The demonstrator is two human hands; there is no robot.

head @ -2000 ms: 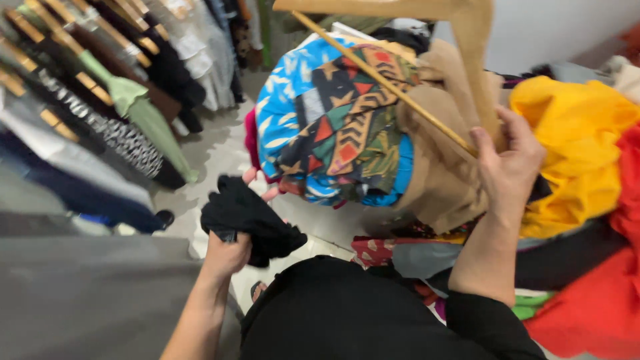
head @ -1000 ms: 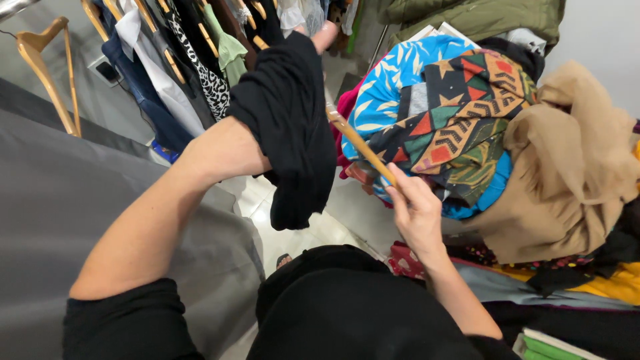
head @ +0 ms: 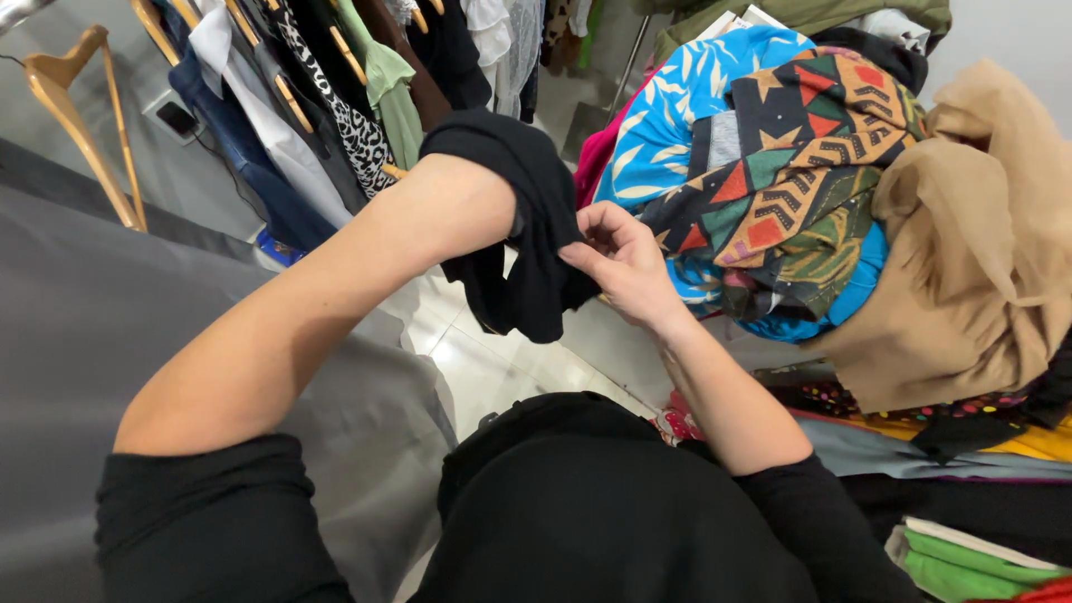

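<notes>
A black knit garment (head: pixel 536 293) hangs bunched in front of me. My left hand (head: pixel 494 201) is hidden inside or behind it, with only the wrist and forearm showing, so its fingers cannot be made out. On the garment's right edge, my right hand (head: pixel 615 260) pinches the cloth between thumb and fingers. The wooden hanger that was in my right hand is mostly out of sight; a small bit of wood may show under the cloth. Beyond my right hand lies a heap with a patterned garment (head: pixel 779 176), a blue leaf-print cloth (head: pixel 670 126) and a tan cloth (head: pixel 946 318).
An unused wooden hanger (head: pixel 67 92) hangs at the left above a grey curtain (head: pixel 167 352). Clothes on a rail, among them a light green garment (head: pixel 389 92), line the back. More folded clothes, one green (head: pixel 963 561), lie at the lower right. Tiled floor (head: pixel 494 368) shows below the garment.
Two seconds ago my right hand held the wooden hanger up and my left hand held the bunched black garment lower down. The garment is now raised, and my right hand is at its edge.
</notes>
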